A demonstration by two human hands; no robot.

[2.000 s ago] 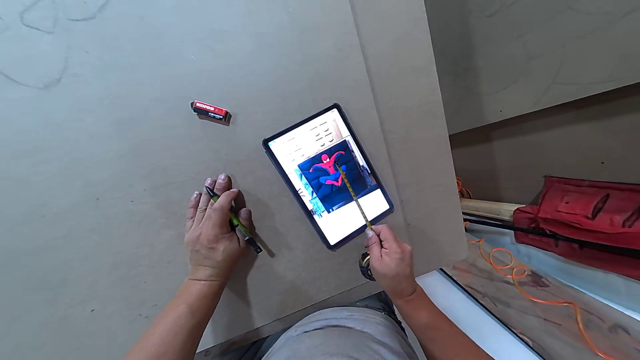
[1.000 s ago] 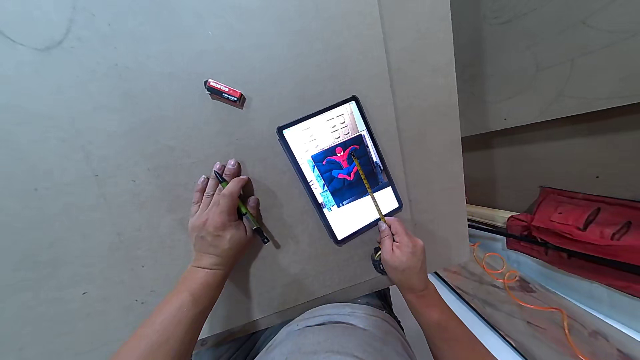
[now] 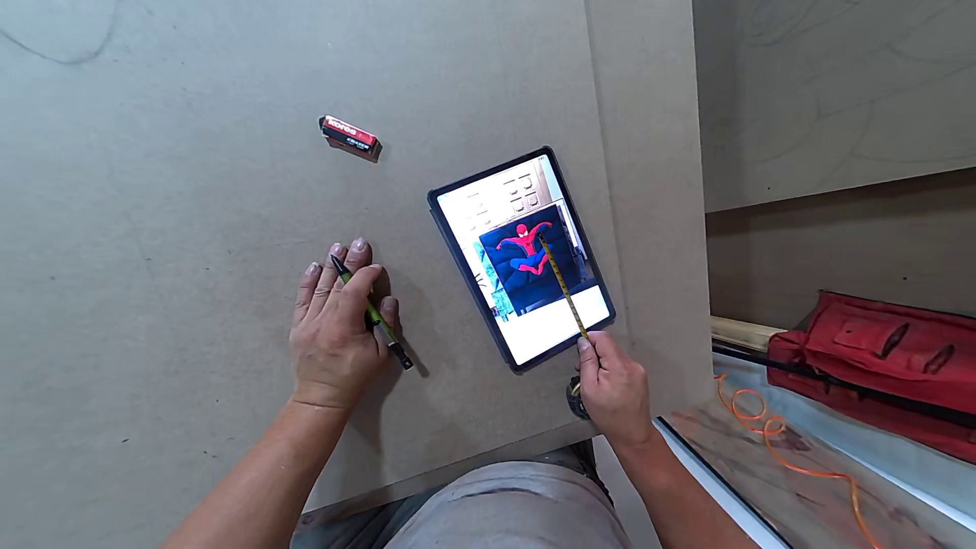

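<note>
My left hand (image 3: 339, 328) rests on the grey-brown board (image 3: 191, 191), with a green and black pen or mechanical pencil (image 3: 372, 311) held between its fingers. To the right lies a tablet in a dark case (image 3: 526, 259), its screen lit with a picture of a red and blue costumed figure. My right hand (image 3: 615, 385), at the tablet's lower right corner, holds a tape measure; its yellow blade (image 3: 566, 293) extends over the screen, and its dark case (image 3: 577, 396) shows partly beside the hand. A Kores eraser in a red and black sleeve (image 3: 351, 136) lies above the left hand.
The board's front edge (image 3: 450, 463) is close to my body. At the right are a red fabric bag (image 3: 877, 351), a wooden bar (image 3: 743, 332) and a coiled orange cord (image 3: 793, 457). Another board with faint drawn lines (image 3: 839, 99) stands at the upper right.
The tape's blade end has shifted slightly across the pictured figure. My left hand still holds the pen or pencil, and my right hand still holds the tape measure. The view has shifted slightly.
</note>
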